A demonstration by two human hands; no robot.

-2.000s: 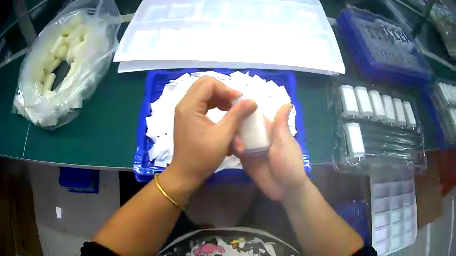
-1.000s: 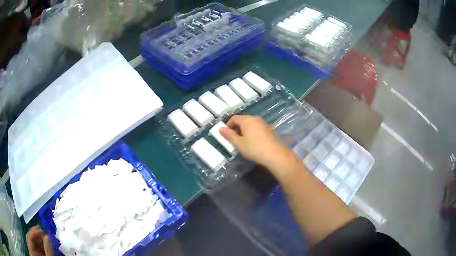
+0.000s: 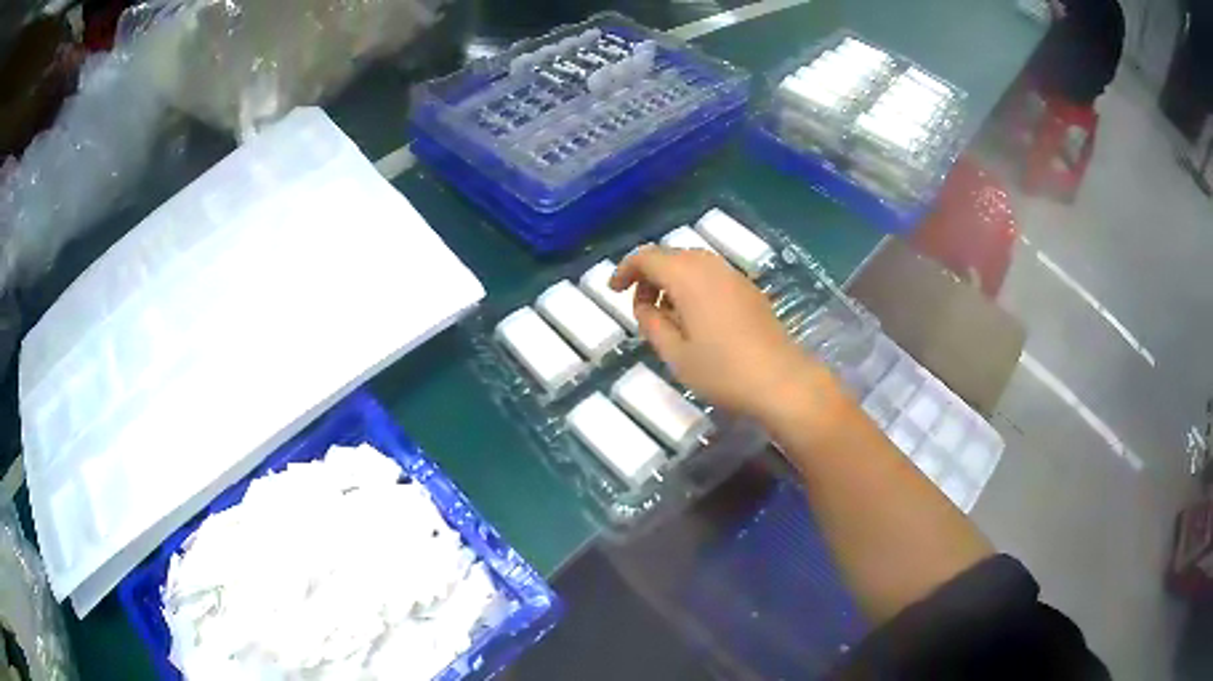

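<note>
My right hand (image 3: 705, 319) is over the clear blister tray (image 3: 512, 423), its curled fingers apart at the back row of white cylinders. The fingertips are at one cylinder (image 3: 609, 295); whether they touch it is unclear, and no unit is seen lifted. Several cylinders lie in the back row, some partly hidden by my hand. Two lie side by side in the front row, the left one (image 3: 615, 440) and the right one (image 3: 661, 406). My left hand is out of the picture.
The blue basket (image 3: 530, 605) heaped with white pieces (image 3: 326, 572) is at lower left. White compartment trays (image 3: 240, 333) lie behind it. Blue trays with clear inserts (image 3: 545, 200) and a filled tray (image 3: 865, 120) are at the back. A white pocket tray (image 3: 931, 426) and red stools (image 3: 1060, 146) are at right.
The view has turned right from the basket. A second cylinder lies in the front row. My right hand has let go of it and moved to the back row. My left hand has left the picture.
</note>
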